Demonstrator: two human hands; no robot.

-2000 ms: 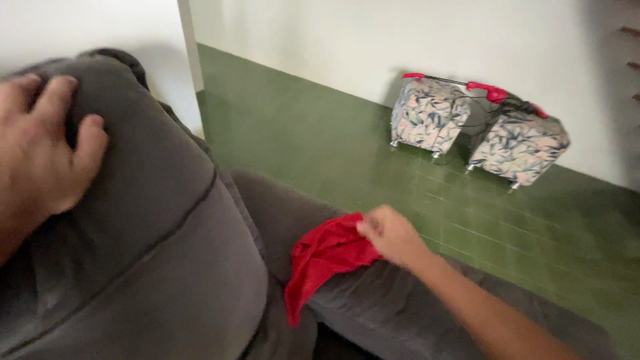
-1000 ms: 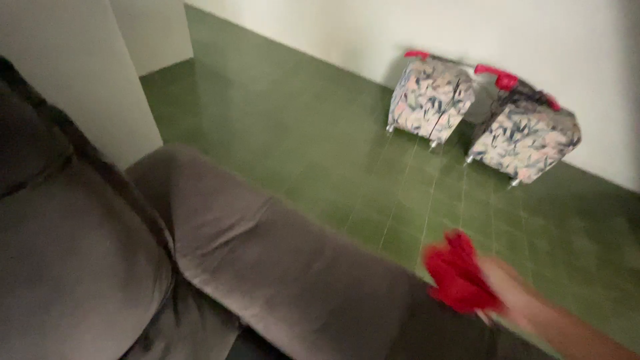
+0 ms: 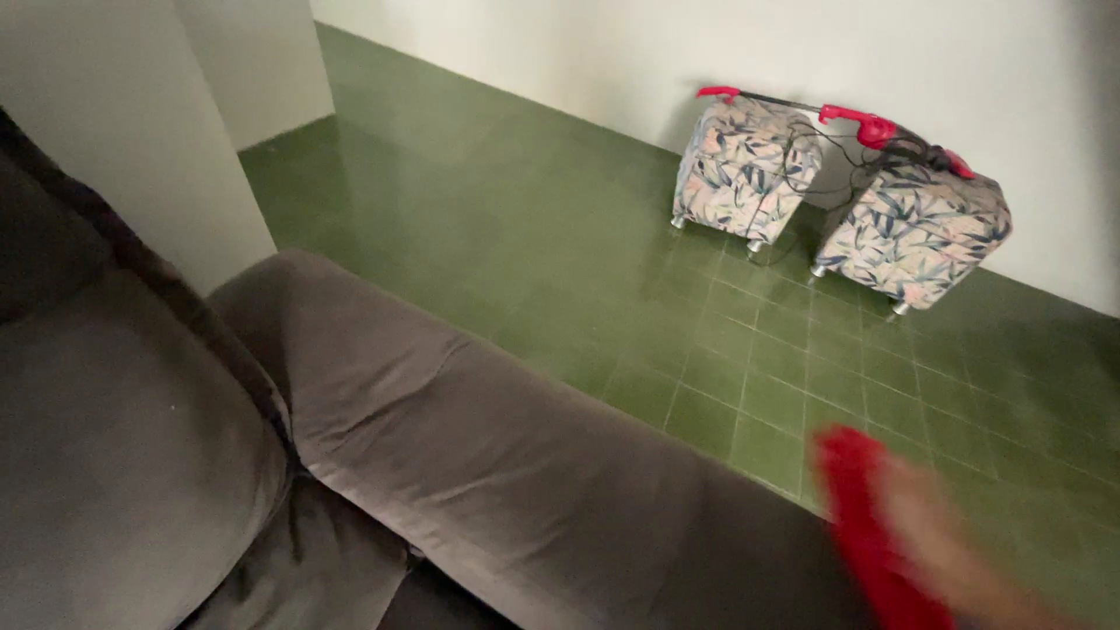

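My right hand point(image 3: 932, 525) is closed on a red cloth point(image 3: 862, 516) at the lower right, both blurred by motion. The cloth hangs over the outer end of the grey sofa's armrest point(image 3: 525, 437); whether it touches the fabric cannot be told. The armrest runs from the middle left down to the lower right, beside the sofa's back cushion point(image 3: 131, 420). My left hand is out of the frame.
Two leaf-patterned ottomans point(image 3: 748, 166) point(image 3: 919, 227) on short metal feet stand against the white wall point(image 3: 595, 52). A red and black corded appliance point(image 3: 875, 131) lies across them. The floor point(image 3: 490, 210) is green tile. A pale wall corner point(image 3: 149, 114) rises behind the sofa.
My left hand, on the back cushion two seconds ago, has left the view. The red cloth, earlier on the armrest at my right hand's fingers, has moved right and down with that hand.
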